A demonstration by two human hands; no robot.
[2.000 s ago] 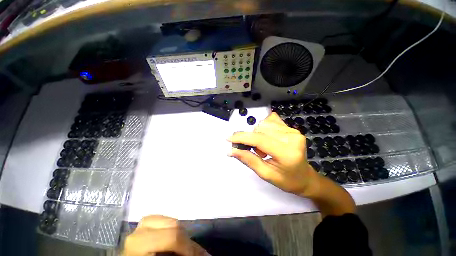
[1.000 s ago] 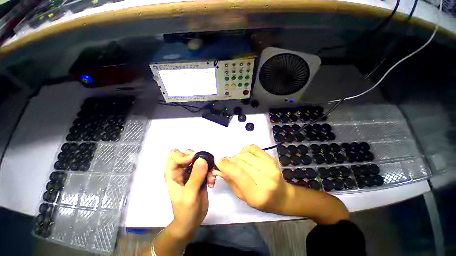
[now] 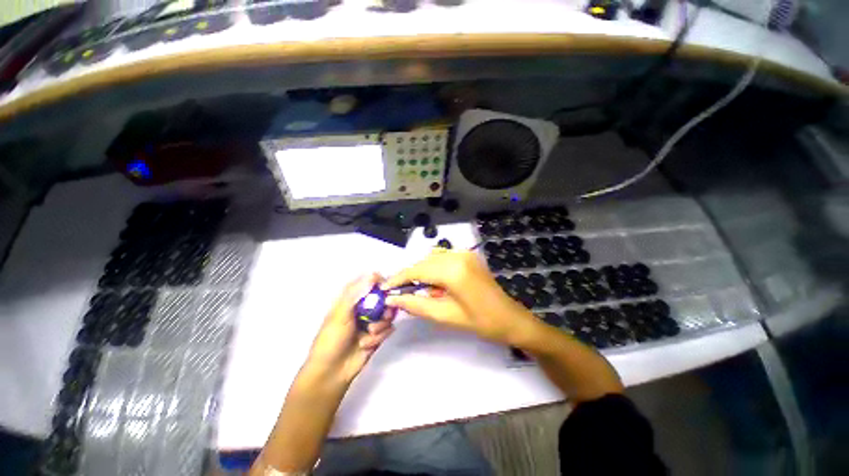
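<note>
My left hand (image 3: 349, 335) holds one speaker driver (image 3: 370, 307) above the white bench top; its face shines blue-violet with a bright glint. My right hand (image 3: 456, 286) pinches a thin dark test probe (image 3: 406, 290), whose tip is at the driver's right edge. Whether the tip touches the driver is not clear. The right-hand blister tray (image 3: 709, 286) holds rows of black discs. The left-hand blister tray (image 3: 177, 372) holds discs at its far end and along its outer edge.
A tester with a bright screen (image 3: 331, 173) stands behind the hands, with a pale fan-like box (image 3: 500, 153) to its right. A small black block (image 3: 384, 230) and a few loose discs (image 3: 429, 231) lie before them. A shelf edge (image 3: 372, 70) crosses above. A white cable (image 3: 670, 144) hangs at back right.
My left hand came up from the front edge and took hold of a driver, which now shows its shiny face. My right hand moved left and holds the probe at it. The view has shifted.
</note>
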